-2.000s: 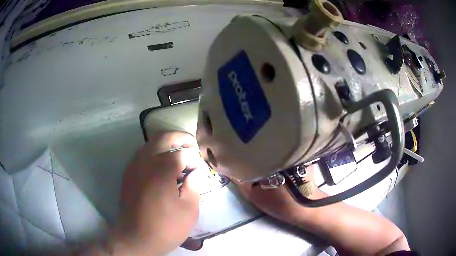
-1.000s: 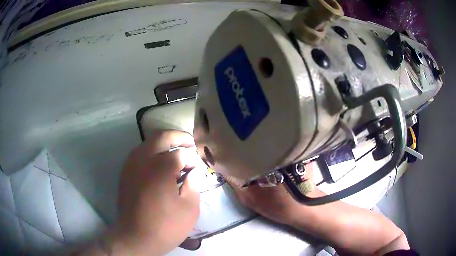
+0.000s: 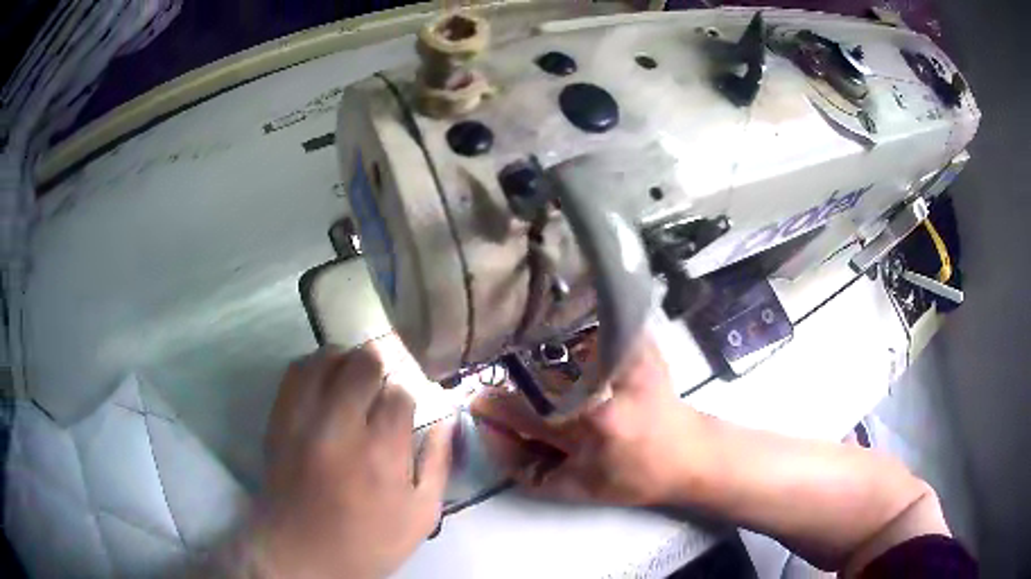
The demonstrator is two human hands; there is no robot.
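Observation:
The cream-white sewing machine head point(image 3: 509, 226) fills the middle, tilted over the white bed. My left hand point(image 3: 351, 452) is left of the needle area, blurred, with fingers curled. I cannot tell whether it holds anything. My right hand point(image 3: 622, 435) reaches in from the right, below the machine's left end, fingers bent close to the needle area point(image 3: 488, 379). What its fingertips hold is blurred and partly hidden by the metal guard point(image 3: 616, 271). A pale quilted panel point(image 3: 136, 481) lies at the lower left, apart from the needle.
The machine bed point(image 3: 170, 260) spreads left and behind the head. A dark block point(image 3: 752, 328) sits under the arm. Small tools with yellow and white parts point(image 3: 936, 266) are in a recess at far right. Pale quilted fabric point(image 3: 769, 556) also shows at the lower right.
The view has shifted, so the machine appears further left and shows more of its side. My right hand has come out from behind the head and is more visible. My left hand has changed its pose.

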